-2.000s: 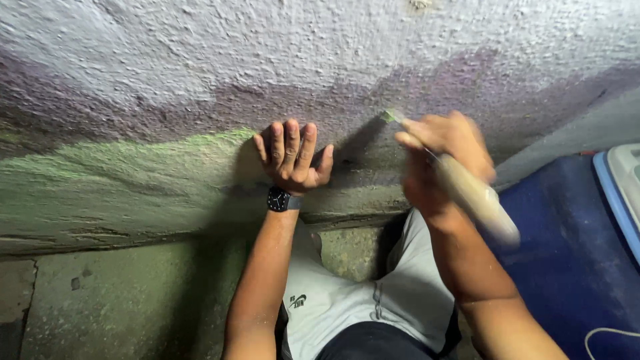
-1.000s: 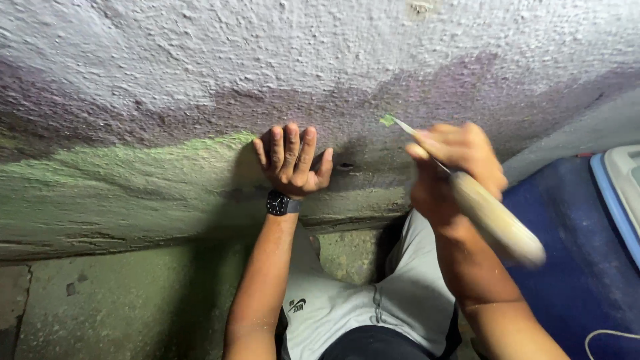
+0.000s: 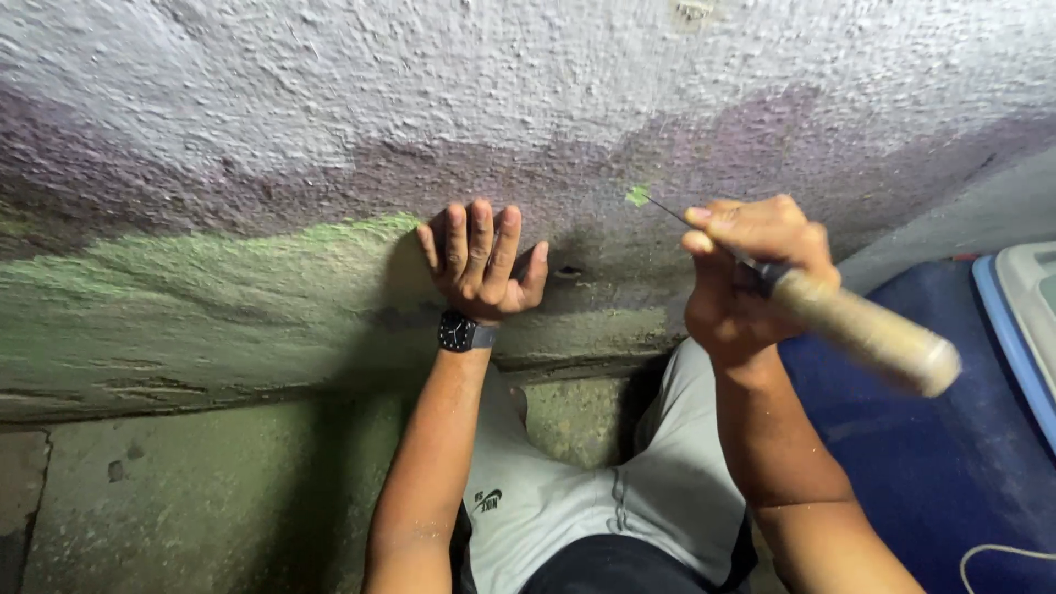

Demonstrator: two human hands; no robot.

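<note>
My left hand (image 3: 483, 264), with a black watch (image 3: 455, 331) at its wrist, lies flat on the rough painted wall (image 3: 528, 99), fingers apart and holding nothing. Right of it, my right hand (image 3: 755, 272) is closed around a tool with a thin dark metal blade and a thick pale wooden handle (image 3: 866, 330), slightly blurred. The tool's exact kind cannot be told. Its tip is at the edge of a small light-green patch (image 3: 636, 195) in the purple-grey band of the wall. A small dark hole (image 3: 568, 271) shows just right of my left thumb.
A large blue container (image 3: 924, 462) stands at the right, with a light-blue and pale lid (image 3: 1023, 330) above it and a thin pale cord (image 3: 990, 551) low on its side. A concrete floor (image 3: 181, 487) meets the wall's foot below. My legs in grey trousers (image 3: 561, 495) are close to the wall.
The tool in my right hand has shifted between frames, its blade staying near the green patch. The patch looks a little larger than two seconds ago. My left hand has stayed on the wall.
</note>
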